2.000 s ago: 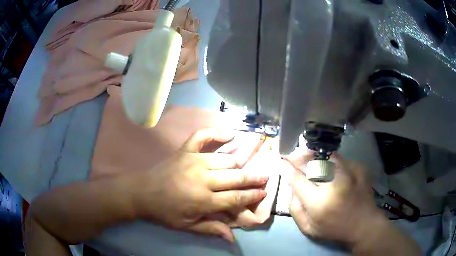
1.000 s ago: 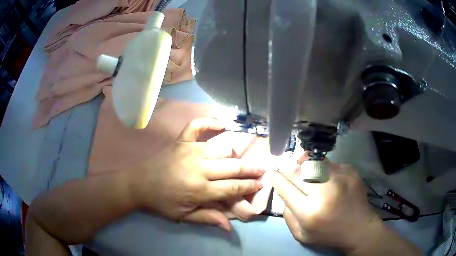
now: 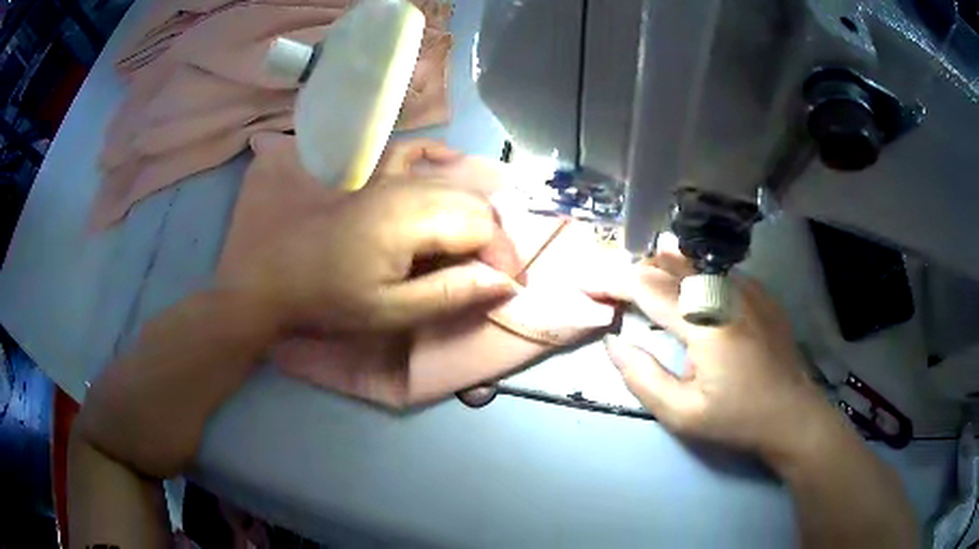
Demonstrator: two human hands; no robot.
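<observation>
A peach fabric piece point(image 3: 462, 359) lies folded across the machine bed in front of the needle area point(image 3: 580, 193). My left hand point(image 3: 408, 241) is on the fabric left of the needle, its fingers curled and pinching a fold. My right hand point(image 3: 719, 365) is right of the needle, with fingertips at the fabric's right edge; thumb and forefinger are apart, and glare hides whether they grip it. The sewing machine head point(image 3: 666, 107) stands over the work, and bright light washes out the presser foot.
A cream lamp head point(image 3: 360, 97) hangs at left, before a pile of peach panels point(image 3: 193, 118). A dark flat rectangle point(image 3: 862, 281) and dark red thread snips point(image 3: 878, 411) lie at right. A small curved metal piece point(image 3: 476, 396) sits at the bed's corner.
The view has shifted. My left hand has gone from lying flat with spread fingers to curled on the fabric. The fabric's front part is turned differently, exposing the bed edge and curved metal piece.
</observation>
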